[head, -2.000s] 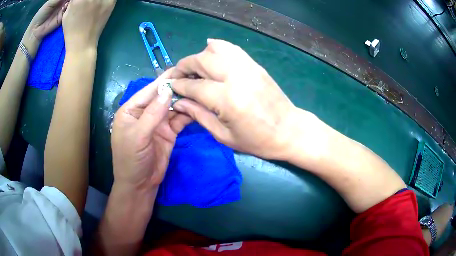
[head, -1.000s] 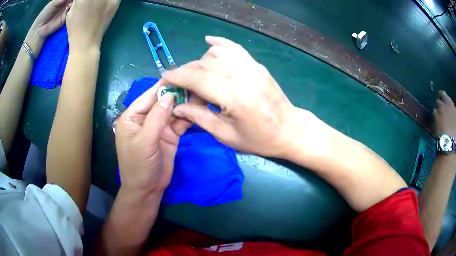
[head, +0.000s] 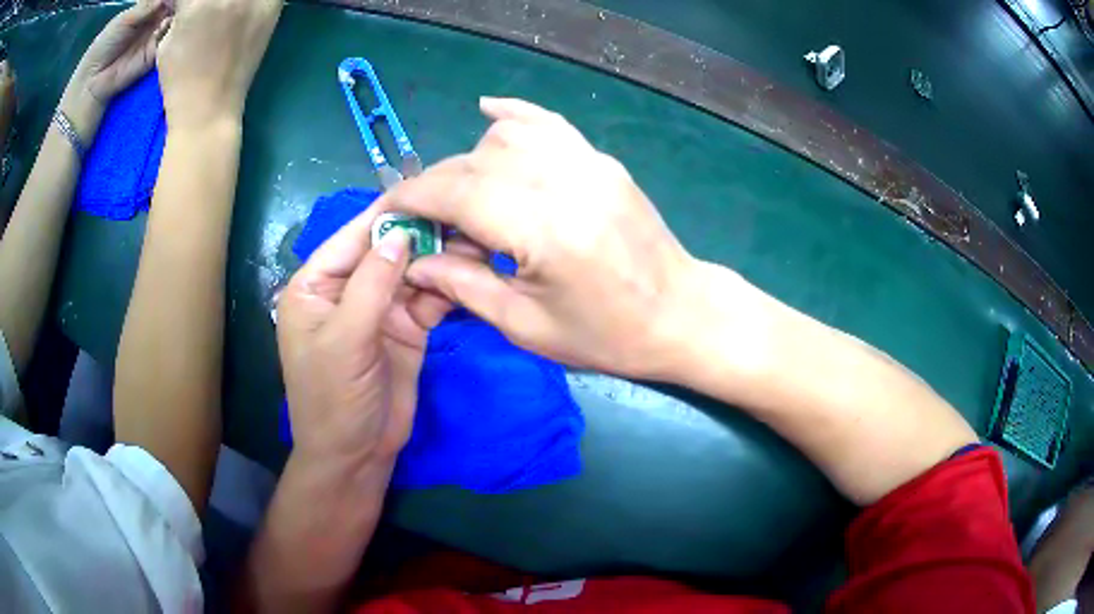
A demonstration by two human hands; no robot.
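Note:
A small rounded housing [head: 430, 238] with a whitish rim and a green circuit board in it is held between both hands. My left hand [head: 348, 324] pinches it, the thumb lying on its face at the left side. My right hand [head: 564, 240] comes from the right; its index finger and thumb are at the housing's right side, and its palm side is hidden. A crumpled blue cloth [head: 492, 408] lies under the hands. Thread snips with a blue handle loop [head: 376, 114] lie on the green bench above the hands, blades towards the fingers.
A brown edge strip [head: 720, 102] separates the bench from a dark green belt carrying a white part [head: 827, 67] and other small parts. A green ridged tray [head: 1033, 402] is at far right. A neighbour's arms [head: 180, 264] and blue cloth [head: 120, 156] are at left; another person's arm [head: 1065, 552] is at lower right.
The housing has turned so its green inside and rim show more. The parts on the belt have moved left. The right neighbour's hand reached in over the tray and has drawn back down.

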